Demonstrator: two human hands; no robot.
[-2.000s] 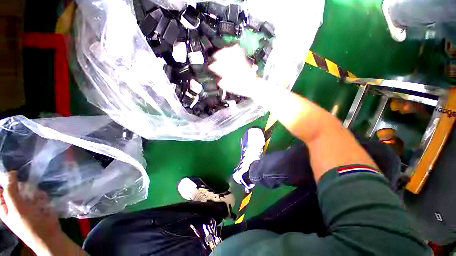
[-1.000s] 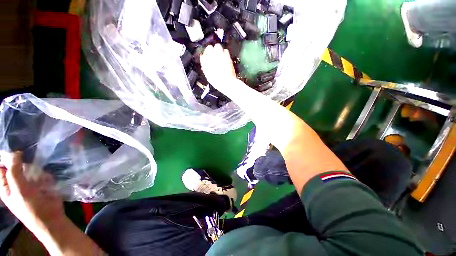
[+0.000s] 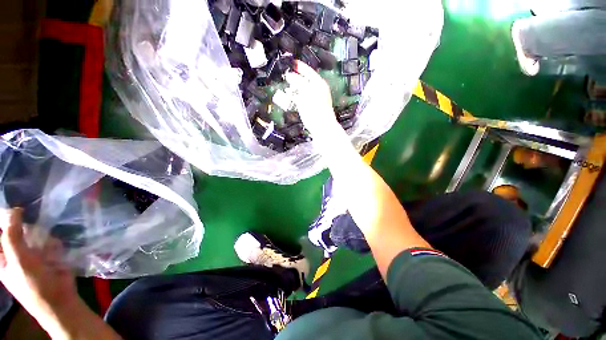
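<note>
A large clear plastic bag point(image 3: 186, 80) stands wide open at the top centre, holding loose black plastic parts point(image 3: 299, 30) with a few white parts point(image 3: 255, 54) among them. My right hand point(image 3: 305, 89) is inside it over the parts, fingers bent at a dark part; bright glare hides whether it is gripped. A smaller clear bag point(image 3: 126, 219) lies open at the left, with a small dark pile showing in it. My left hand point(image 3: 33, 255) is at its near left rim, holding the plastic, partly blurred.
A metal frame with an orange edge point(image 3: 570, 206) stands at the right. Yellow-black tape point(image 3: 435, 98) crosses the green floor. A red rail point(image 3: 91, 86) is at the upper left. Another person's leg and shoe point(image 3: 528, 50) show at the upper right. My shoes are below the large bag.
My right hand moved left within the large bag, then slightly right and down. Its fingers are now at a dark part. My left hand stays at the smaller bag. The view has shifted slightly.
</note>
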